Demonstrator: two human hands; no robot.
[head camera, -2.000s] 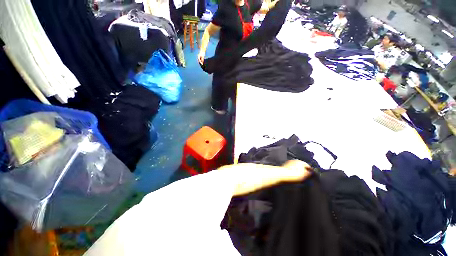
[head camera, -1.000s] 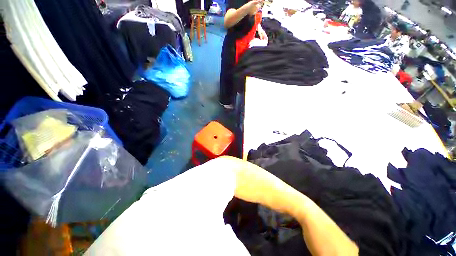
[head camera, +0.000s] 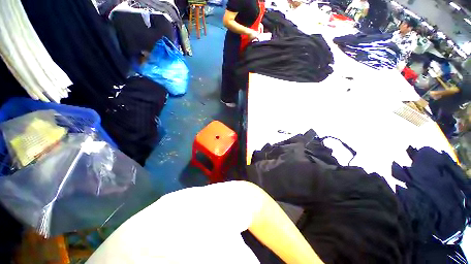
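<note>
A heap of black garments (head camera: 351, 206) lies on the near end of the white tabletop (head camera: 299, 105). A thin black loop (head camera: 352, 148) sticks out behind it onto the table. My left arm, in a white sleeve, reaches across the lower middle, and its bare forearm runs down over the heap's near left side. My left hand is cut off by the bottom edge, so its hold cannot be seen. My right hand is out of the picture. A navy pile (head camera: 434, 180) with white stripes near the bottom lies right of the black heap.
A red stool (head camera: 217, 138) stands left of the table. A clear bag (head camera: 98, 180) hangs over a blue basket (head camera: 77, 114) at the left. A blue bag (head camera: 168, 69) lies on the floor. A person (head camera: 240, 38) stands by a far black pile (head camera: 289, 56).
My left hand, earlier raised on black cloth, has moved down out of the picture. The cloth it held up is lowered. The standing person's arms have come down and no longer hold up black cloth.
</note>
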